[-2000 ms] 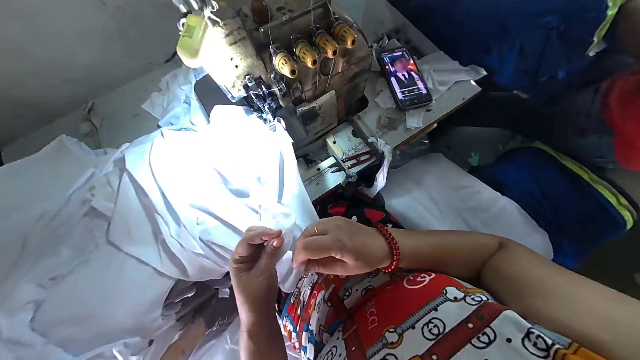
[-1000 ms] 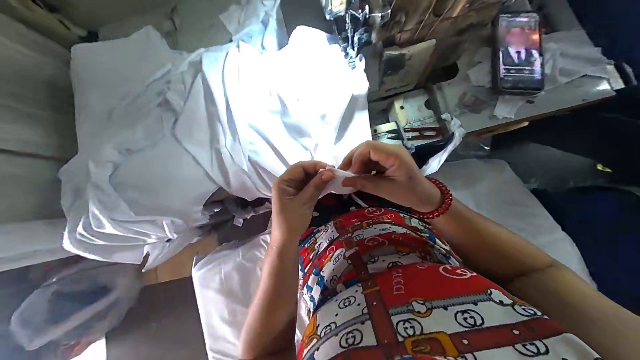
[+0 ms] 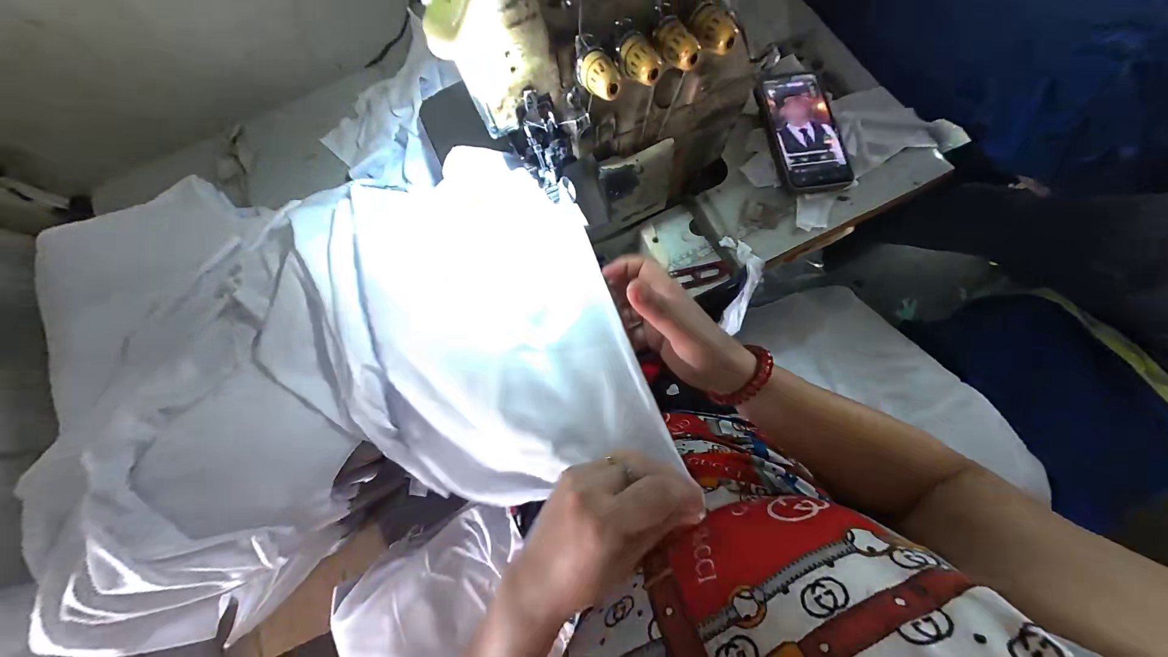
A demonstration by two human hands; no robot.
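Note:
White fabric (image 3: 511, 365) lies brightly lit under the presser foot area of an overlock sewing machine (image 3: 630, 119) and stretches down toward my body. My left hand (image 3: 607, 520) is closed on the near right corner of this fabric, close to my lap. My right hand (image 3: 671, 319), with a red bead bracelet (image 3: 753, 376) at its wrist, is raised beside the fabric's right edge below the machine. Its fingers are partly bent and apart, with nothing seen in them; some fingertips are hidden behind the cloth edge.
A heap of white cloth (image 3: 182, 411) spreads at the left. Several yellow tension dials (image 3: 677, 43) top the machine. A phone (image 3: 803, 132) lies among fabric scraps (image 3: 876, 132) on the table at right. Red-handled snips (image 3: 701, 276) rest by the machine. More white cloth (image 3: 876, 383) lies beyond my right arm.
My hands were together at a small piece of white cloth; now they are apart, the left gripping the fabric corner near my lap, the right farther up by the machine. The view has shifted.

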